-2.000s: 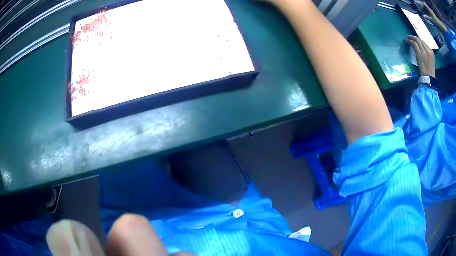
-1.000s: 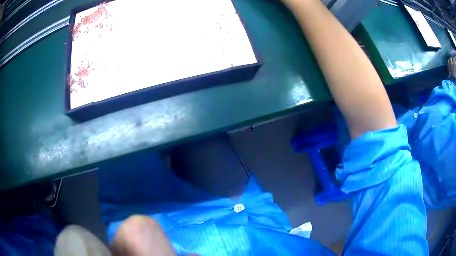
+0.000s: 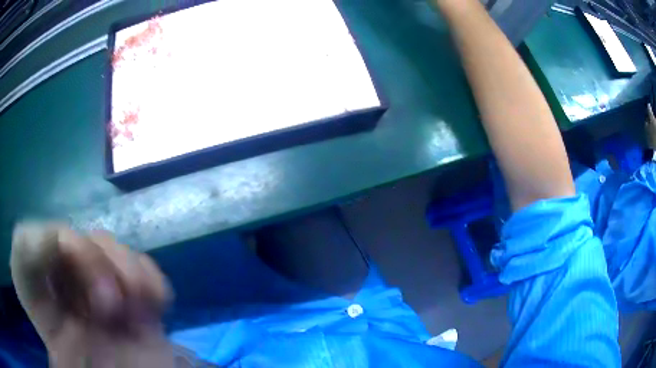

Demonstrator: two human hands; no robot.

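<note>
A shallow tray with a thin black rim (image 3: 248, 146) and a glaring white bottom lies on the glossy green bench. Small reddish specks (image 3: 138, 42) are heaped along its left side, with a second patch lower down. My left hand (image 3: 93, 287) is blurred at the lower left, in front of the bench edge, with its fingers curled; whether it holds anything cannot be told. My right forearm reaches up past the tray's right side, and my right hand is cut off by the top edge.
Silver rails (image 3: 54, 68) run beyond the tray at the left. A blue stool (image 3: 471, 251) stands below the bench. At the right, a person's blue sleeve (image 3: 629, 230) is near another green bench (image 3: 575, 79) with a white-bottomed tray (image 3: 608, 43).
My left hand has risen from the bottom edge into fuller view. The view has shifted slightly, and my right forearm stays stretched out. The other person's hand has moved away from their bench.
</note>
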